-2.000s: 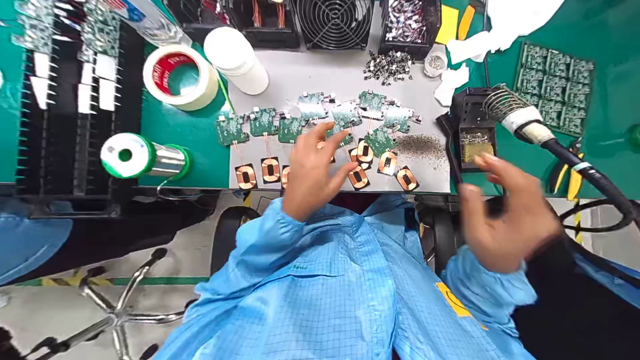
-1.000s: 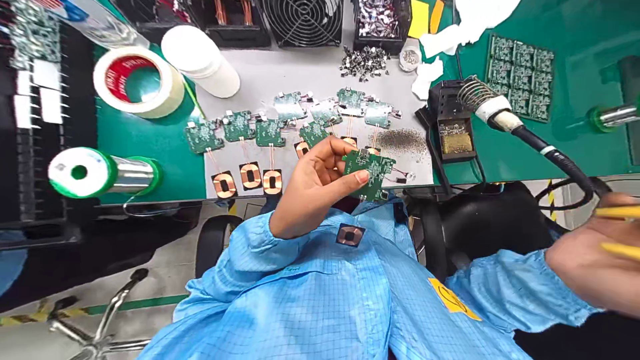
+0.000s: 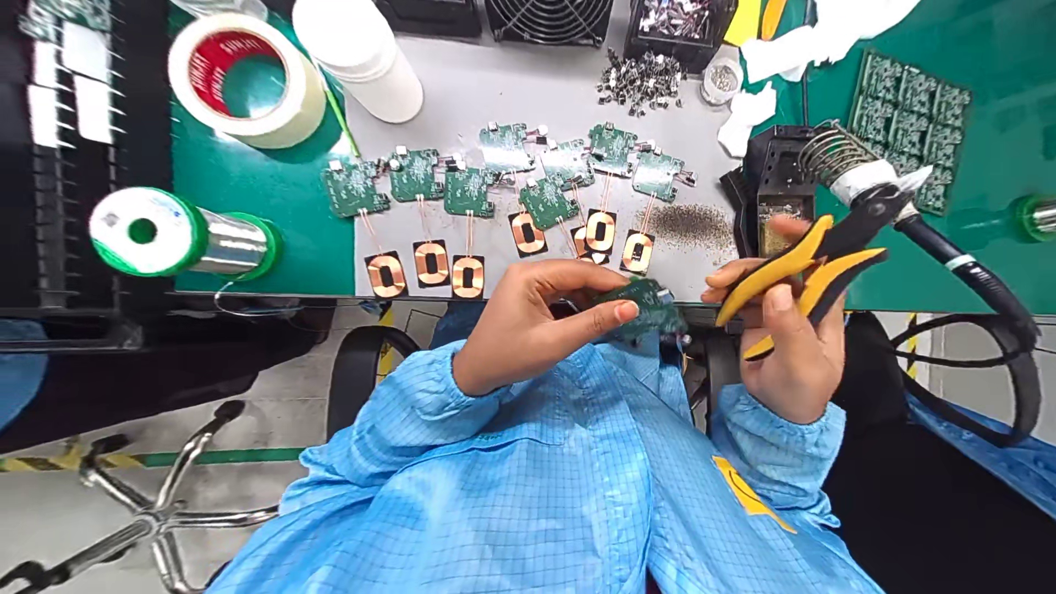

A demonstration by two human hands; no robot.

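Observation:
My left hand (image 3: 549,322) pinches a green circuit board (image 3: 643,312) between thumb and fingers, above my lap at the bench edge. To its right, my right hand (image 3: 792,338) holds yellow-and-black handled cutting pliers (image 3: 813,268), their black head pointing up and right towards the soldering iron (image 3: 866,177). The plier jaws are too small to read. Beyond my hands, several green circuit boards (image 3: 469,191) lie on the grey mat, joined by thin wires to copper coils (image 3: 431,262) on black squares. The coil of the held board is hidden.
At left are a solder wire spool (image 3: 239,246), a tape roll (image 3: 309,99) and a white bottle (image 3: 388,87). Small metal-and-black parts (image 3: 639,81) are heaped near the back, beside a small round tub (image 3: 722,78). A panel of boards (image 3: 912,124) lies at right. Dark granules (image 3: 689,224) cover part of the mat.
A second ago the yellow-handled tool was at the far right; my right hand has brought it in beside the board. My left hand, reaching over the mat two seconds ago, has picked up a board.

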